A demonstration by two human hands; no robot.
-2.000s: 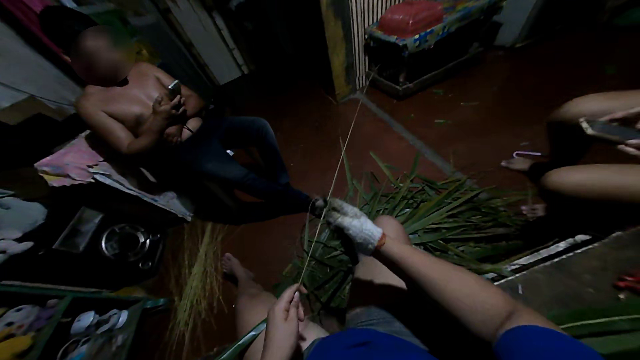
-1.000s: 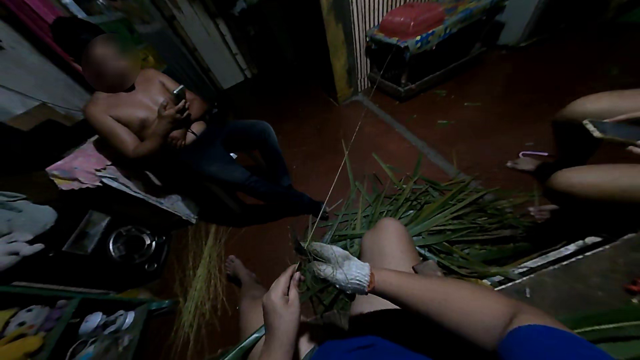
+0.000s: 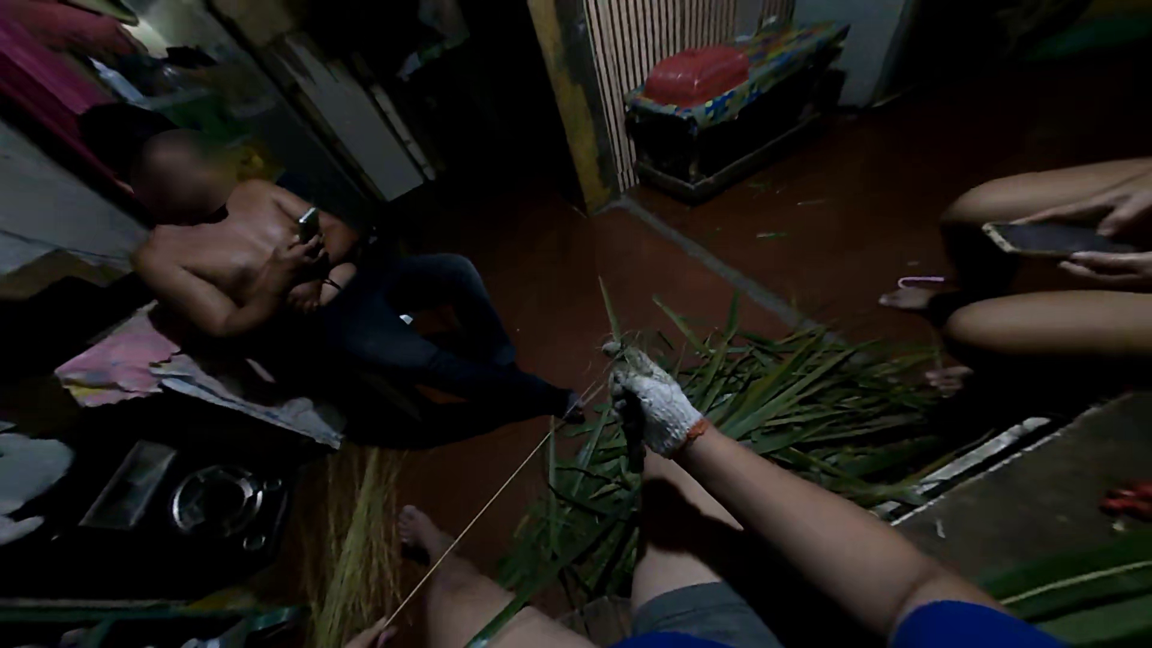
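Note:
My right hand (image 3: pixel 657 400), in a white knit glove with an orange cuff, is closed around green leaf shreds and the far end of a thin pale leaf midrib (image 3: pixel 486 508). The midrib slants down and left to my bare left hand (image 3: pixel 371 635), which pinches its near end at the bottom edge; most of that hand is cut off by the frame. Below and right of the glove lies a heap of long green palm leaf strips (image 3: pixel 774 405). A bundle of thin yellowish midribs (image 3: pixel 360 549) lies left of my bare foot.
A shirtless person (image 3: pixel 243 243) with a phone sits at left. Another person's legs (image 3: pixel 1044 315) and phone-holding hands are at right. A gas stove (image 3: pixel 216 504) stands at lower left. A red basin (image 3: pixel 697 76) rests on a covered bench behind.
The gloved hand was lower and close to my left hand one second ago; it is now farther forward and away from it. My left hand has dropped to the bottom edge.

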